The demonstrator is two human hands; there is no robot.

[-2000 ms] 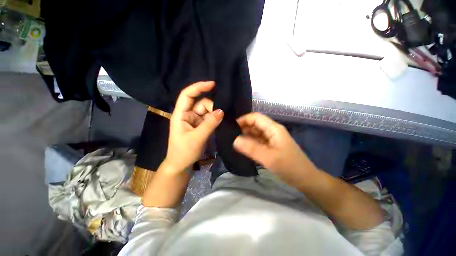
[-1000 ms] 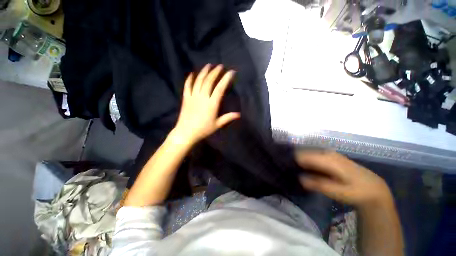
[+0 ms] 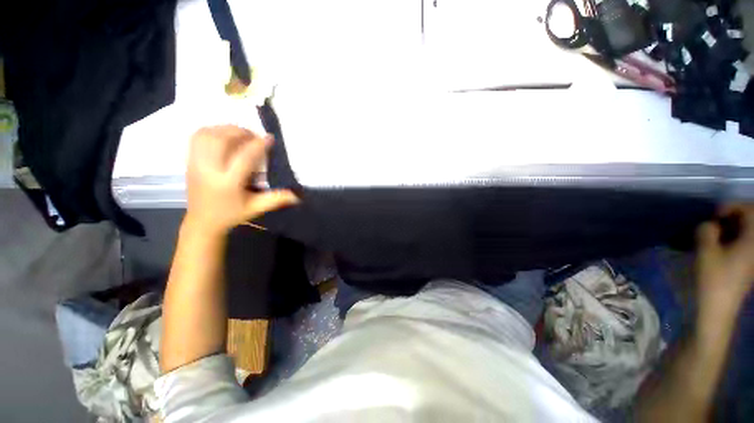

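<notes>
A black garment piece (image 3: pixel 496 227) is stretched lengthwise along the table's front edge, above the lap. My right hand (image 3: pixel 727 248), blurred and near the right rim, grips its right end. My left hand (image 3: pixel 227 175) is at its left end, fingers curled and thumb pointing right; whether it pinches the cloth is unclear. A narrow dark strip (image 3: pixel 277 144) runs from there up the white table, past a small yellowish spot (image 3: pixel 240 84).
Black garment pile (image 3: pixel 83 99) hangs over the table's left side. Shears (image 3: pixel 566 23), pink-handled snips (image 3: pixel 645 73) and black labels (image 3: pixel 703 62) lie upper right. The ruler-marked edge (image 3: pixel 153 194) crosses the view. Beige cloth heaps (image 3: pixel 603 330) sit below on both sides.
The hands have moved far apart. The black piece has left the middle of the tabletop and is now stretched along the front edge. The pile shows farther left, and the white tabletop is exposed.
</notes>
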